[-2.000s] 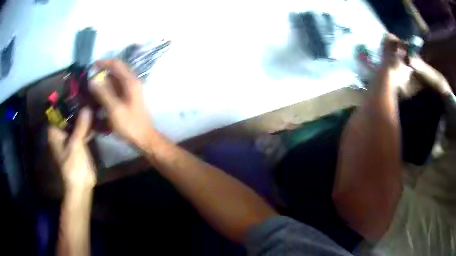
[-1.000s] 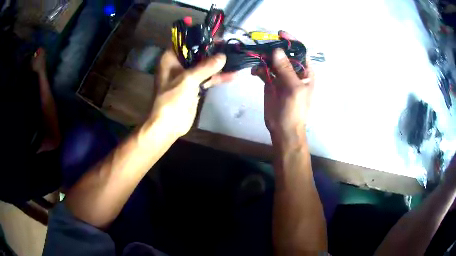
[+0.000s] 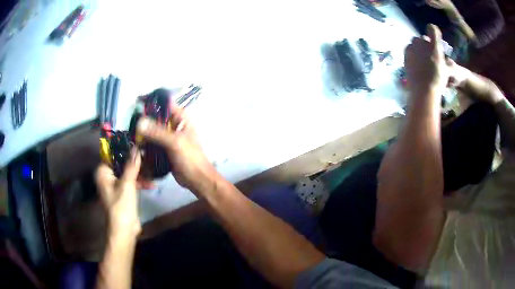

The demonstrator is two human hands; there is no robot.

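Observation:
My right hand [image 3: 180, 149] is closed around a coiled black RCA cable [image 3: 155, 161] with thin red wire, held upright over the table's front left edge. My left hand [image 3: 119, 186] holds a smaller black bunch [image 3: 120, 148] with a yellow plug [image 3: 105, 150] and a red end [image 3: 106, 128]. The two bunches are side by side and seem to touch. The fingers are blurred, and parts of both bunches are hidden behind them.
The white table [image 3: 254, 73] bears grey-black sticks [image 3: 109, 99], thin leads [image 3: 191, 95], more sticks [image 3: 19, 104], a red-and-black bundle [image 3: 68, 25] and bagged dark cables [image 3: 350, 65]. A brown box [image 3: 70, 226] is at left. Another person's arm [image 3: 415, 169] reaches in at right.
The view has swung right, so the neighbour's arm and the bagged cables show more. The black hank in my right hand is now upright, close against the bunch in my left hand.

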